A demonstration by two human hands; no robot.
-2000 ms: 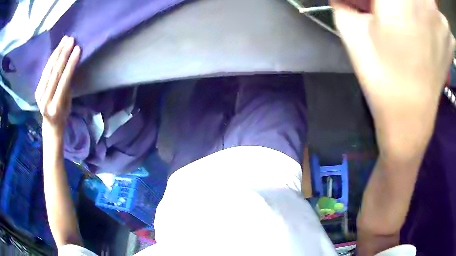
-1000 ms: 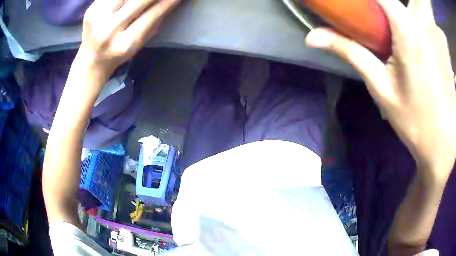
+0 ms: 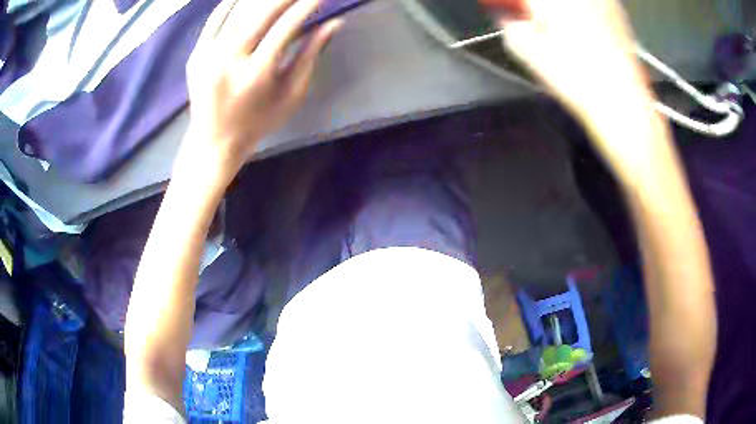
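The purple garment piece [image 3: 124,124] lies on the grey padded table [image 3: 390,91] at the upper left, with pale lining [image 3: 62,62] beside it. My left hand [image 3: 253,79] is over the garment's near edge, fingers partly bent; whether it pinches the cloth cannot be told. My right hand [image 3: 568,41] is at the top right, blurred, around the orange-red handle of the iron [image 3: 503,8]. The iron is cut off by the top edge. A thin metal outline, perhaps an iron rest [image 3: 713,124], shows beside and beyond my right forearm.
Crumpled purple cloth [image 3: 228,294] hangs below the table at left, above a blue plastic crate [image 3: 217,385]. A blue stool [image 3: 559,310] with green things near it stands on the floor. Dark purple cloth [image 3: 738,273] hangs at the far right.
The purple garment shows larger at upper left than one second ago. My left hand has shifted right in the picture. My right hand and the iron are further up and left.
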